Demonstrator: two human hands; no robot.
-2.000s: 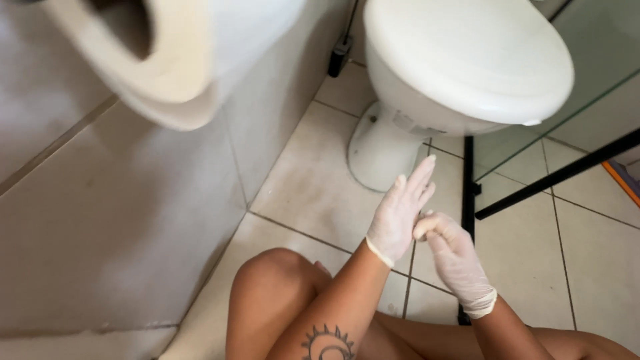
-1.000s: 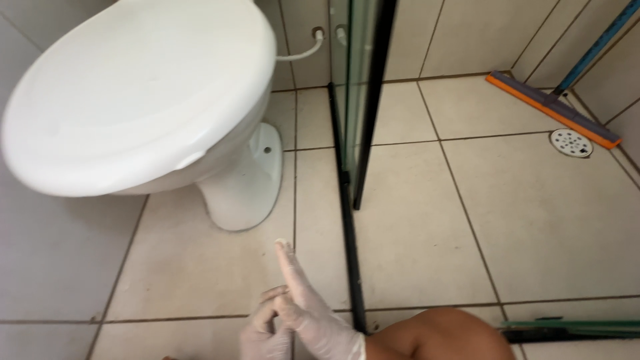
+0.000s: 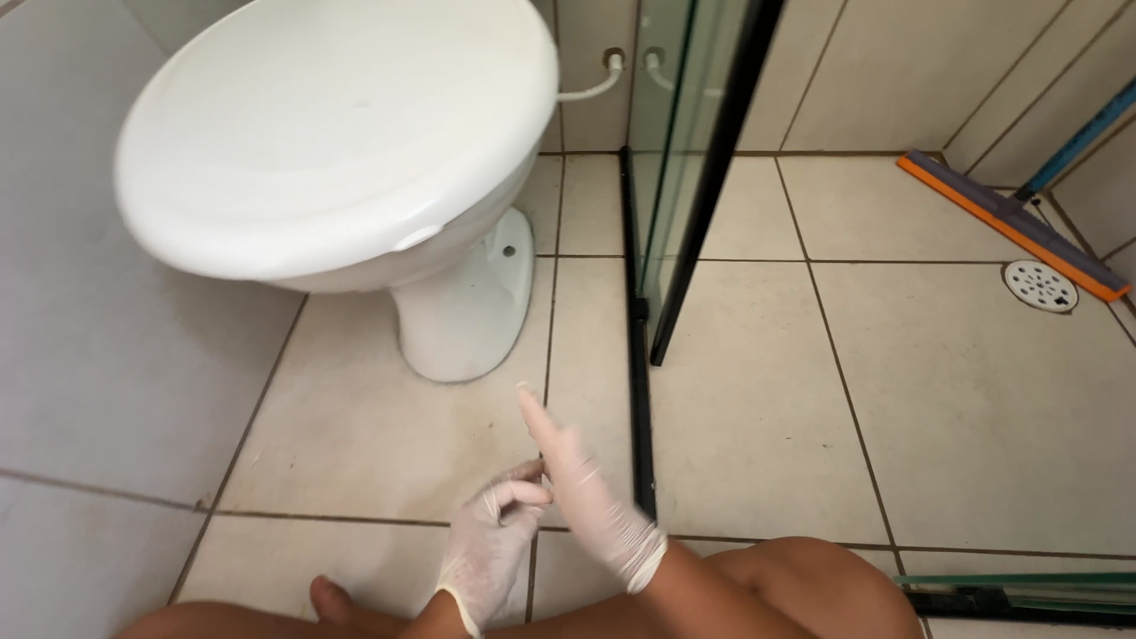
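Both of my hands wear thin whitish gloves and meet low in the middle of the head view. My left hand (image 3: 493,543) is curled, its thumb and fingertips pinched together against the palm side of my right glove. My right hand (image 3: 590,501) is held edge-on with its fingers straight, pointing up and left, and holds no object. Some of its fingers are hidden behind one another. The glove cuffs end at the wrists. Beyond the hands stands a white toilet (image 3: 461,319) with its lid (image 3: 346,133) down.
A glass shower panel with a black frame (image 3: 714,186) stands right of the toilet, above a black floor track (image 3: 641,399). A squeegee (image 3: 1012,213) with an orange edge leans by a round floor drain (image 3: 1040,286). My bent knee (image 3: 816,581) is at lower right, and grey wall tiles (image 3: 106,266) at left.
Two seconds ago my right hand's fingers were curled against my extended left hand; now the left is curled and the right extended. The view has swung right, bringing in the squeegee and drain.
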